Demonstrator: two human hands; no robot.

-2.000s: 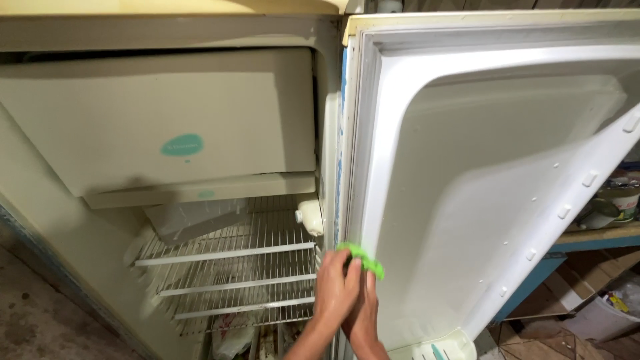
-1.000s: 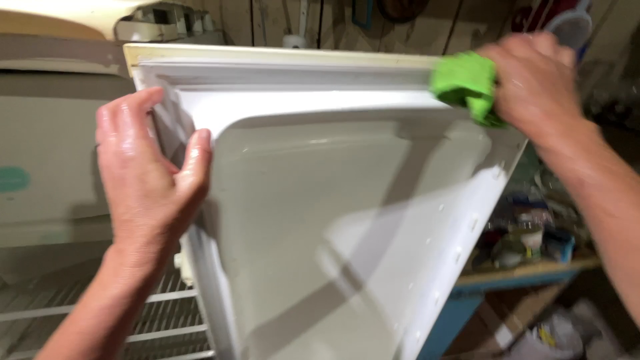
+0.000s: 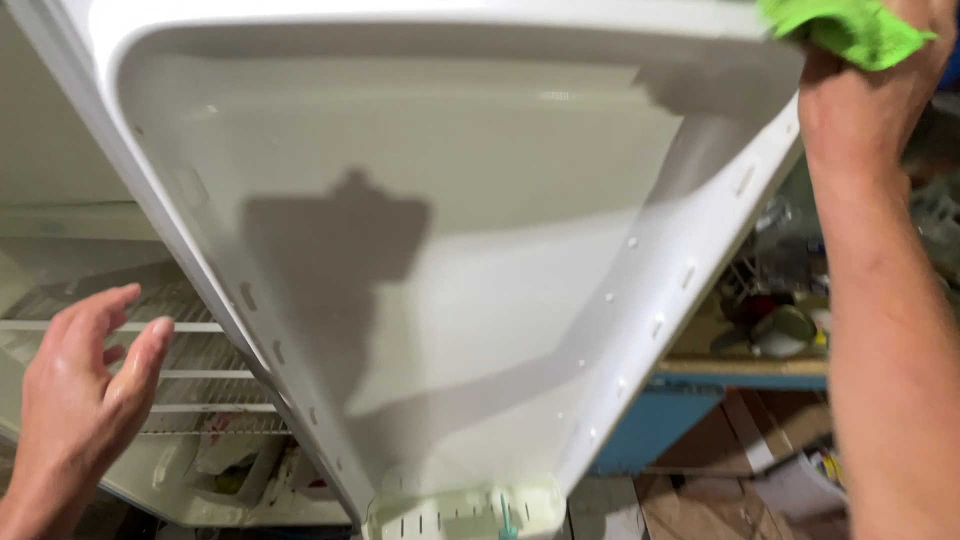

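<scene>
The inner side of a white refrigerator door (image 3: 495, 262) fills the middle of the view, with shadows across its panel. At the door's top right corner my right hand (image 3: 870, 97) holds a bright green cloth (image 3: 855, 34); its fingers are partly hidden by the cloth and cut off by the frame's edge. My left hand (image 3: 94, 375) is in the air at the left, fingers apart and empty, in front of the refrigerator's wire shelves (image 3: 195, 373). A pale door bin (image 3: 465, 510) sits at the bottom of the door.
Behind the shelves' lower end is a drawer (image 3: 225, 465) with items in it. To the right of the door stands a cluttered workbench (image 3: 750, 366) with a blue side. Cardboard (image 3: 697, 502) and other items lie on the floor below it.
Both hands were together by the door's hinge side, then spread along its top. My left hand has since let go of the door's edge. The view has moved closer to the door.
</scene>
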